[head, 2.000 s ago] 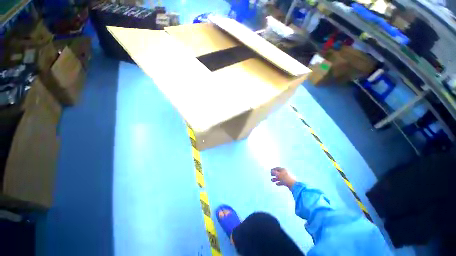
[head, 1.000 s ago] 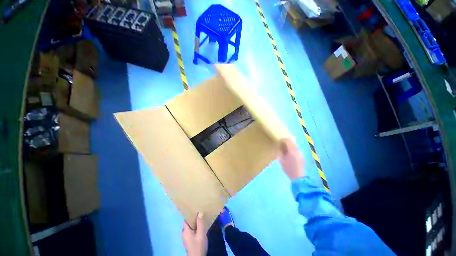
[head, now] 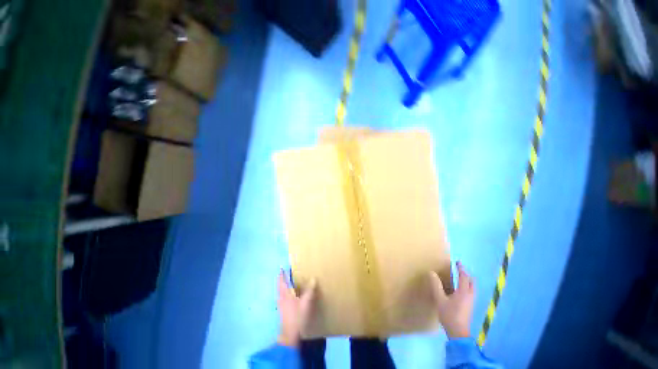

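Observation:
A large tan carton (head: 404, 216) is in front of me above the blue floor, with a strip of shiny tape down its middle. The face towards me is flat, and a small edge of cardboard shows behind its far side. My left hand (head: 294, 306) holds its near left edge, thumb on the face. My right hand (head: 454, 299) holds its near right edge the same way. The fingertips beneath are partly hidden. The picture is blurred.
A blue plastic stool (head: 451, 25) stands beyond the carton. A dark box (head: 306, 21) is at the top. Open cartons (head: 167, 176) lie at the left beside a green bench top (head: 43, 180). Yellow-black tape (head: 530, 169) runs along the floor at the right.
The carton was open with flaps up; now a flat taped face shows and it is turned straighter to me. Both hands have moved to its near side edges. The stool appears further right.

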